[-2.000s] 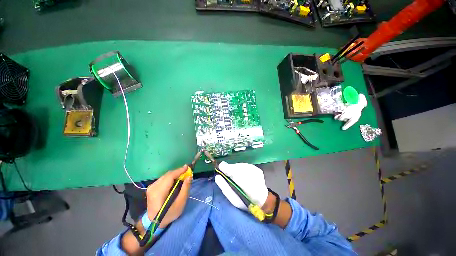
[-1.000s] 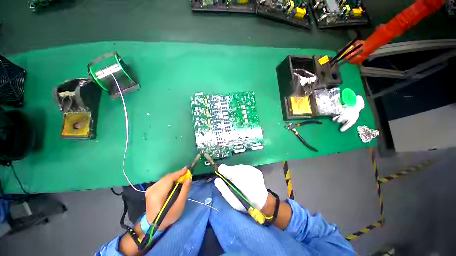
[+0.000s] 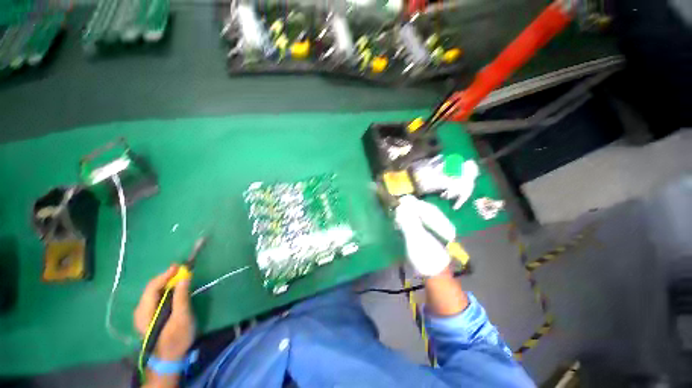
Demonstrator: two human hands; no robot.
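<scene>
The green circuit board lies solder side up on the green mat. My bare left hand is left of the board, shut on a yellow-and-black soldering iron, tip pointing up and right. A solder wire runs from this hand toward the board. My white-gloved right hand is right of the board, at the front of the right iron stand. A yellow iron handle shows at its right side. The picture is blurred, and the tip of this iron is hidden.
The solder reel and left iron stand are on the left. A green-capped bottle, a crumpled white glove and a silvery pile lie at right. Black-cased units stand behind, near a red-sleeved post.
My hands have moved apart from the board's front edge. My left hand went left with its iron, and my right hand went right to the right stand. The view has shifted and blurred.
</scene>
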